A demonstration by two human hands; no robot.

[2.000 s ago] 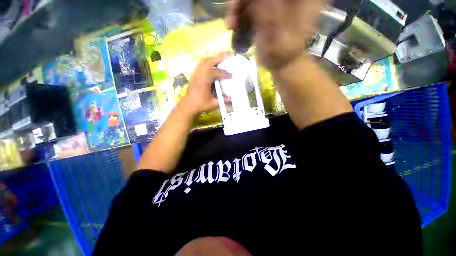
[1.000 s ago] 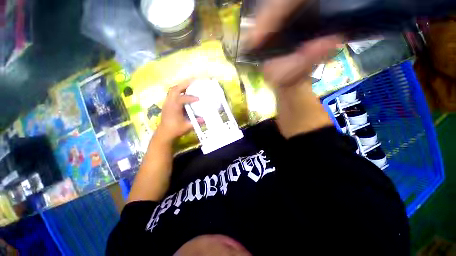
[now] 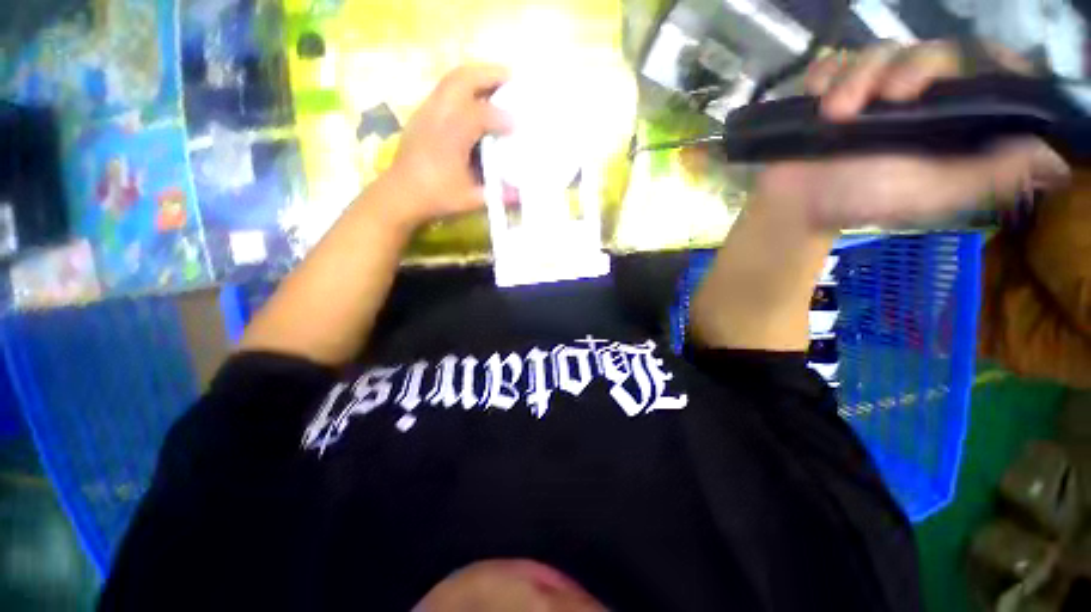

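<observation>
My left hand holds a glossy white plastic housing by its left side. The housing's upper part is overexposed and its details are hidden; two prongs run down to a flat bar close to my shirt. It is over the yellow work pad. My right hand is shut around a long black power screwdriver, held level to the right of the housing. Its thin bit points left toward the housing, but contact cannot be told. The hand is partly blurred.
Metallic boxy parts lie behind the screwdriver. Blue crates hang below the bench edge at left and right, the right one with black-white parts. A person's brown sleeve is at the right edge. Printed sheets cover the left bench.
The view has shifted, and the tub and clear bag have left it. My right hand and the screwdriver, blurred high up before, are now lower and level. My left hand still holds the housing.
</observation>
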